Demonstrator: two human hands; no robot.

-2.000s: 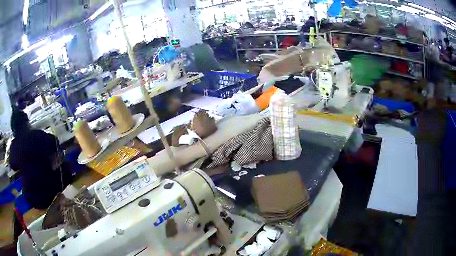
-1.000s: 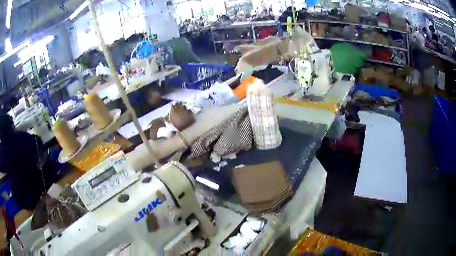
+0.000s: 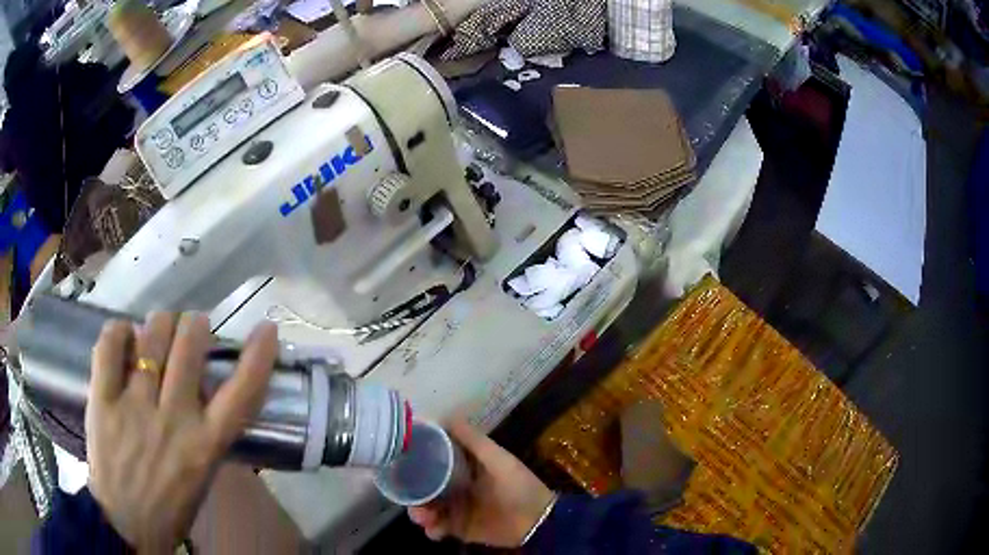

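My left hand (image 3: pixel 163 423) grips the shiny steel vacuum flask (image 3: pixel 284 417) from above. The flask lies nearly level, its open mouth pointing right at the rim of a cup. My right hand (image 3: pixel 493 493) holds this cup (image 3: pixel 418 466), whose pale grey inside faces me. Whether liquid is flowing cannot be told. Both are in front of the white lockstitch machine (image 3: pixel 249 228) with blue JUKI lettering.
Small white pieces (image 3: pixel 559 271) lie in a recess of the white table (image 3: pixel 434 352). Stacked brown pocket pieces (image 3: pixel 618 141) lie on the dark table behind. A loose brown piece (image 3: pixel 653 450) lies on orange sacking (image 3: pixel 759 412) at the lower right.
The view has tipped down towards the machine table. Both hands, the flask and the cup are now in view; they were not in the earlier frames.
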